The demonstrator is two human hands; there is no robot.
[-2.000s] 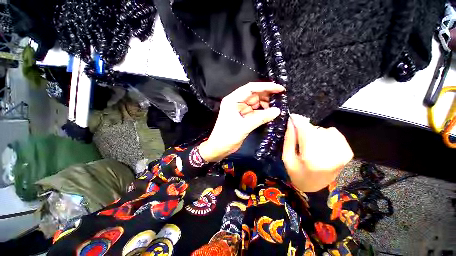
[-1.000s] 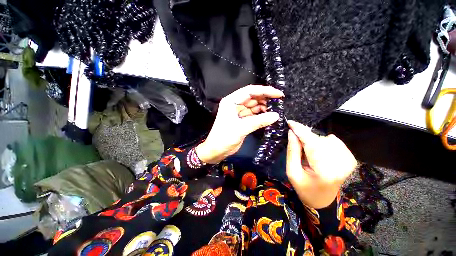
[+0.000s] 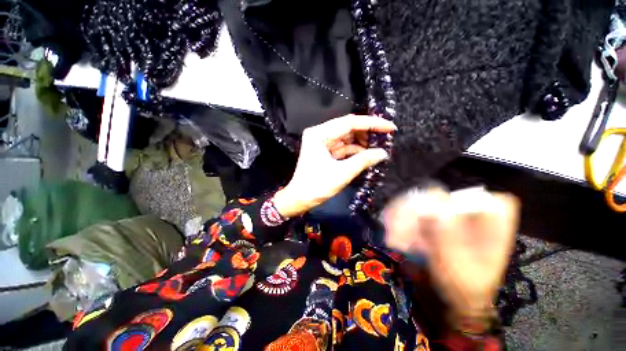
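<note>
A dark nubby garment hangs over the white table edge. Its smooth black lining lies to the left. A shiny black braided trim with white glints runs down the edge between them. My left hand pinches the trim edge between thumb and fingers; the trim's lower end hangs below it. My right hand is blurred, below and to the right of the trim and apart from it. Its fingers look bent in. No needle or thread can be made out.
A heap of glossy black trim is at the upper left. Orange-yellow scissor handles and a dark narrow tool lie on the white table at right. Green bundles are at left. Dark tangled material is on the floor at lower right.
My right hand has moved away from the trim, to the right and slightly down, and is now blurred. My left hand keeps its pinch on the trim, almost unmoved.
</note>
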